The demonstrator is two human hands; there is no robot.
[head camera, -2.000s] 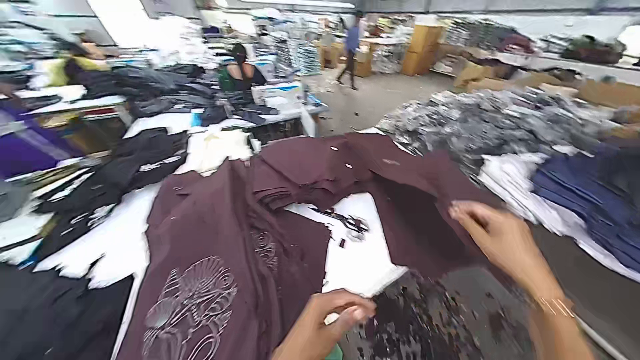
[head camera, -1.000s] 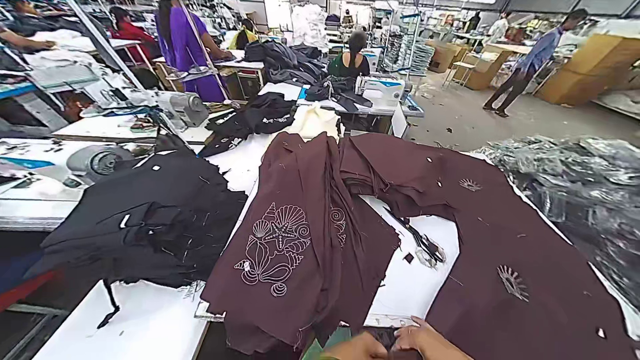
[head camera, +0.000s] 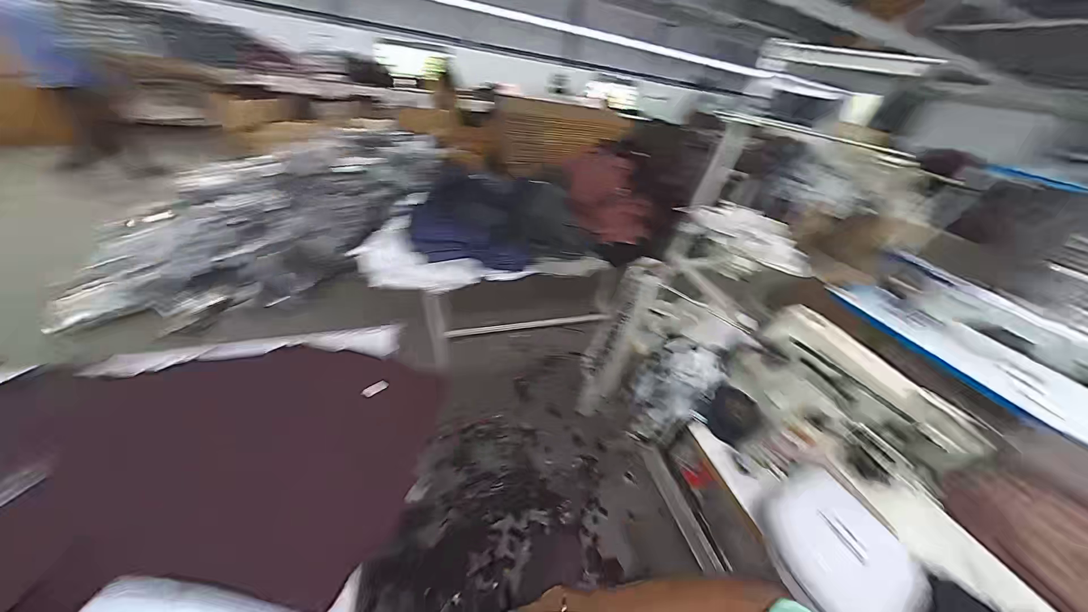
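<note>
Dark maroon fabric [head camera: 229,476] lies spread over the table at the lower left, with a small white scrap [head camera: 374,388] on it and a white edge [head camera: 246,348] showing behind. At the bottom edge, part of my right hand or forearm [head camera: 654,597] shows, blurred and cut off, with a bit of green sleeve at its right end. Its fingers cannot be made out, nor whether they hold anything. My left hand is out of view.
Dark scraps [head camera: 501,501] litter the floor right of the fabric. A sewing machine [head camera: 884,374] stands on a white table at the right, near a rounded white object [head camera: 841,535]. Behind are a pile of grey bundles [head camera: 263,212] and a table with folded navy cloth [head camera: 476,212].
The view has swung strongly to the right. Both hands were together at the fabric's near edge one second ago; now only part of one arm shows at the bottom.
</note>
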